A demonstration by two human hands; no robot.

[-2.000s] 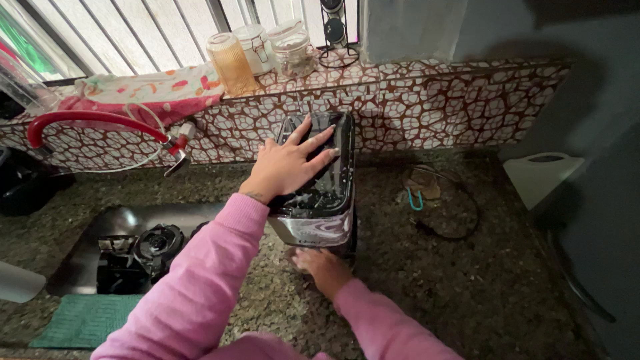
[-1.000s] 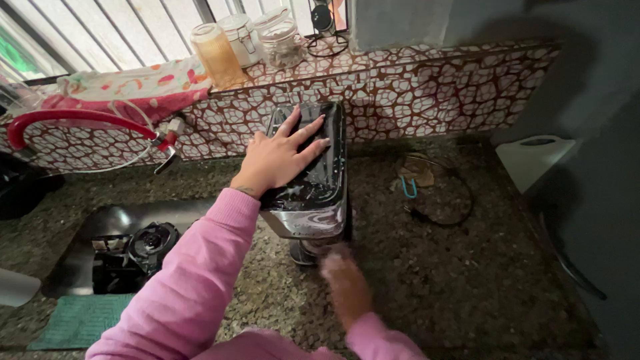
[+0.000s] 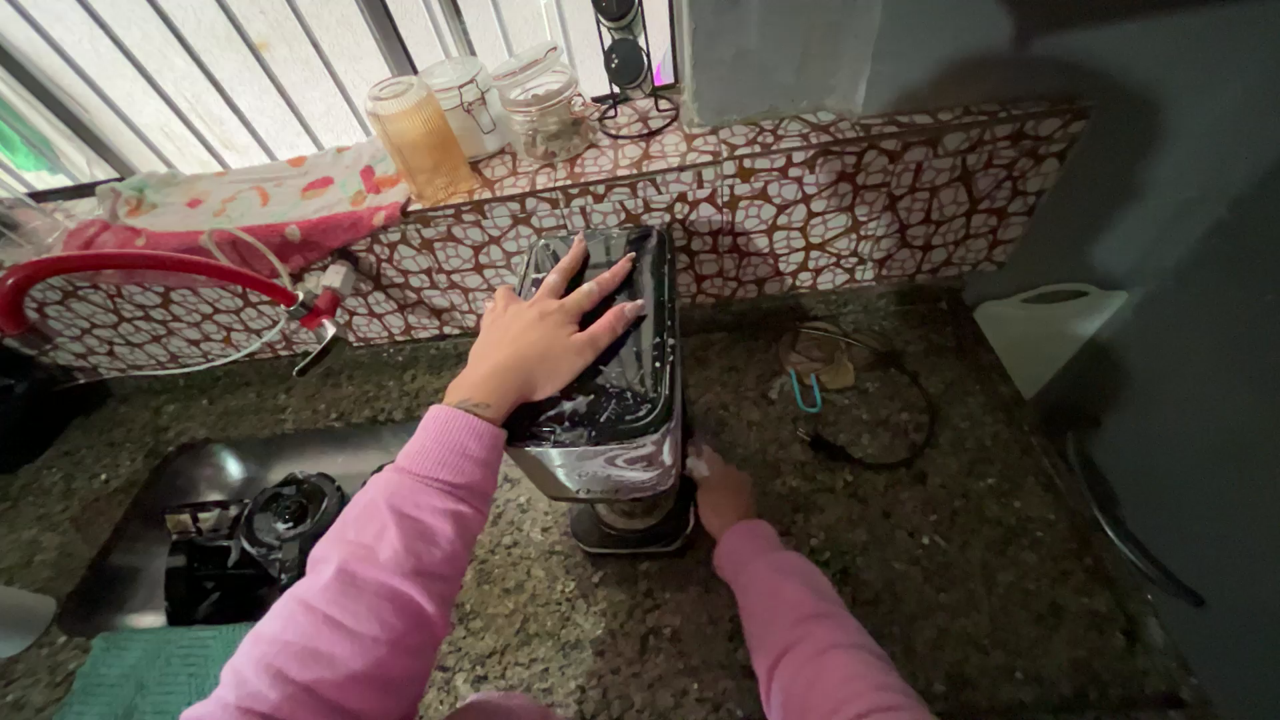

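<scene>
A black and metallic countertop appliance, apparently a coffee maker (image 3: 600,470), stands on the granite counter with soap suds on its top and front. My left hand (image 3: 550,345) lies palm down on its wet black top, fingers spread. At the appliance's lower right side is my right hand (image 3: 718,490), with something pale and foamy at its fingertips; whether it grips anything is unclear. A power cord (image 3: 925,420) curls on the counter to the right, beside a small blue hook-shaped item (image 3: 805,392).
At left, a steel sink (image 3: 215,465) holds black plastic parts (image 3: 290,515), with a green cloth (image 3: 155,675) at its front edge. A red faucet (image 3: 150,262) arches behind. Glass jars (image 3: 545,105) and a ribbed amber glass (image 3: 422,140) line the tiled ledge.
My right hand has moved from below the appliance's front to its right side. My left hand has stayed on the top.
</scene>
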